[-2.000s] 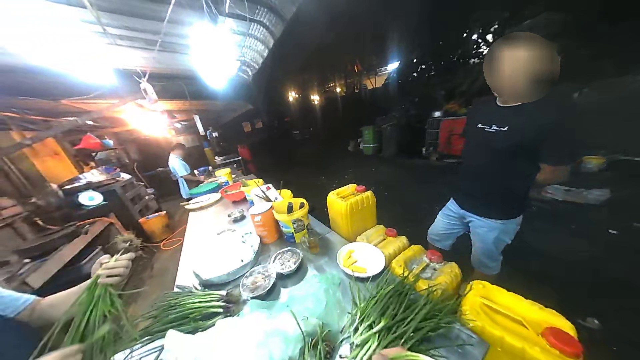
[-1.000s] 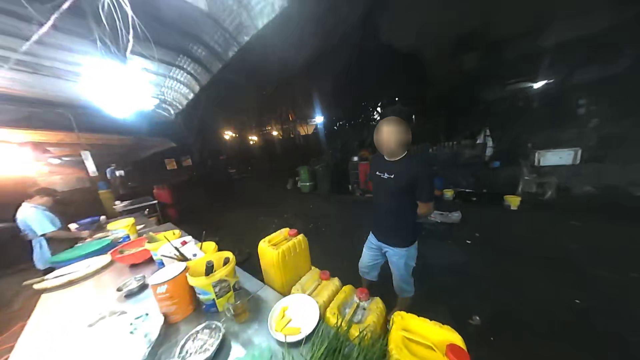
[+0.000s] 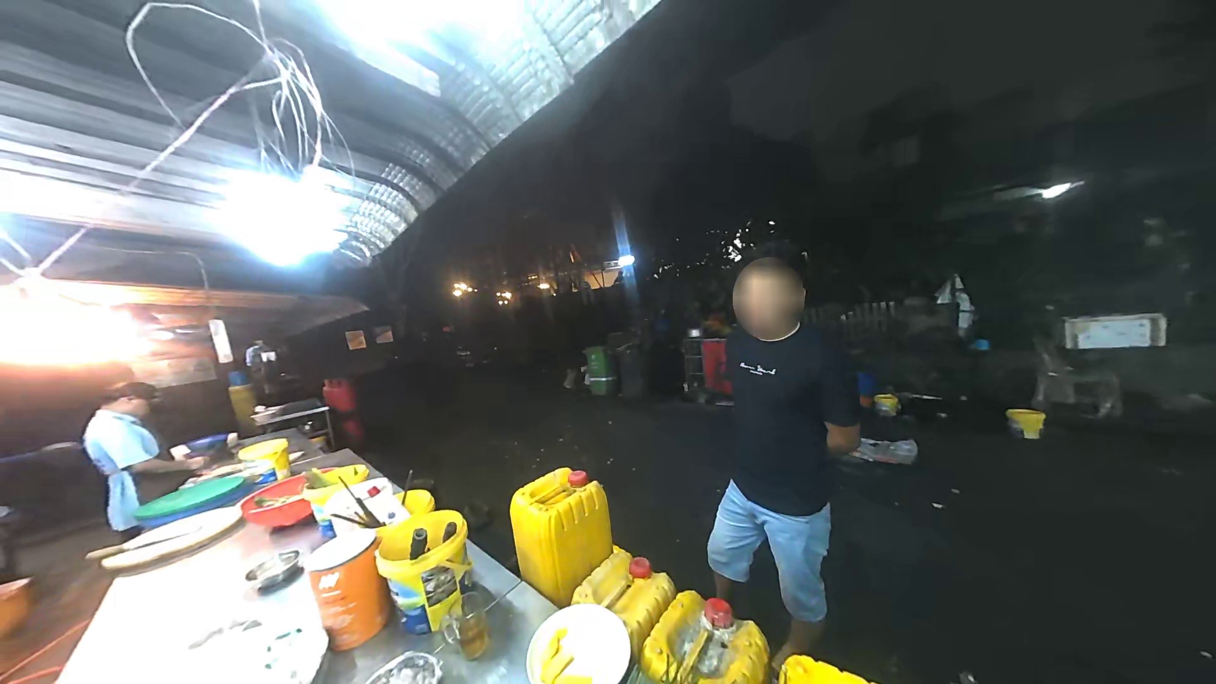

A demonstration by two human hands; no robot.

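Note:
Neither of my hands shows in the head view now. On the metal table (image 3: 142, 617) stand an orange tub (image 3: 347, 589), a yellow bucket (image 3: 423, 570) with dark handles sticking out, and a glass mug (image 3: 467, 627) of amber liquid. A white plate (image 3: 608, 641) with yellow pieces lies by the table's right edge. A foil-like bowl (image 3: 407, 669) is cut off by the bottom edge. Farther back are a small metal bowl (image 3: 274, 570), a red basin (image 3: 285, 502), a green round lid or tray (image 3: 190, 498) and a round wooden board (image 3: 176, 543).
Yellow jerrycans (image 3: 560, 532) line the table's right side. Beyond them stands a person in a dark shirt (image 3: 781, 418). Another person in light blue (image 3: 122, 446) works at the table's far left. Green and dark bins (image 3: 600, 370) stand in the background.
The view has swung up and to the right. My hands and the green onions at the lower left, seen two seconds ago, are out of view.

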